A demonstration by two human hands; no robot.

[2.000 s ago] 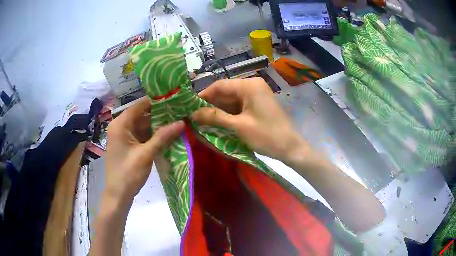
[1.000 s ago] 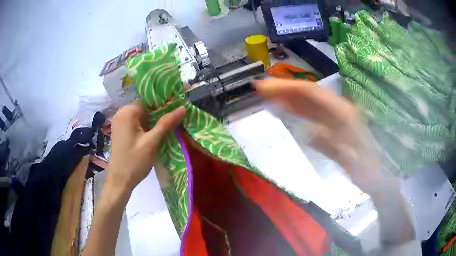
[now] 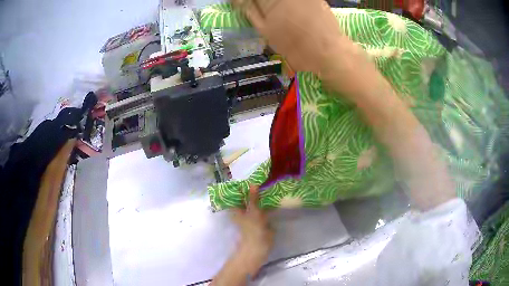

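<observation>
The green flower-print bag (image 3: 346,162) lies across the right of the machine, its mouth showing red lining (image 3: 287,134) and purple binding. One narrow tab end (image 3: 226,195) lies on the white paper just below the presser foot. My left hand (image 3: 254,232) grips the bag at this tab, fingertips on the cloth. My right hand (image 3: 273,19) is blurred and cut off by the top edge, beside another green strip (image 3: 223,17); its grip cannot be told. The dark machine head (image 3: 192,117) stands left of the bag.
White paper (image 3: 156,223) covers the metal bed. Dark cloth (image 3: 33,151) hangs at the left beside a brown edge (image 3: 44,223). A red-handled tool (image 3: 164,58) lies on the machine top. More green print cloth (image 3: 474,128) is at the right.
The bag has moved from in front of me to the right side of the machine, one tab end now near the presser foot. My left hand moved down; my right arm reaches up across the bag.
</observation>
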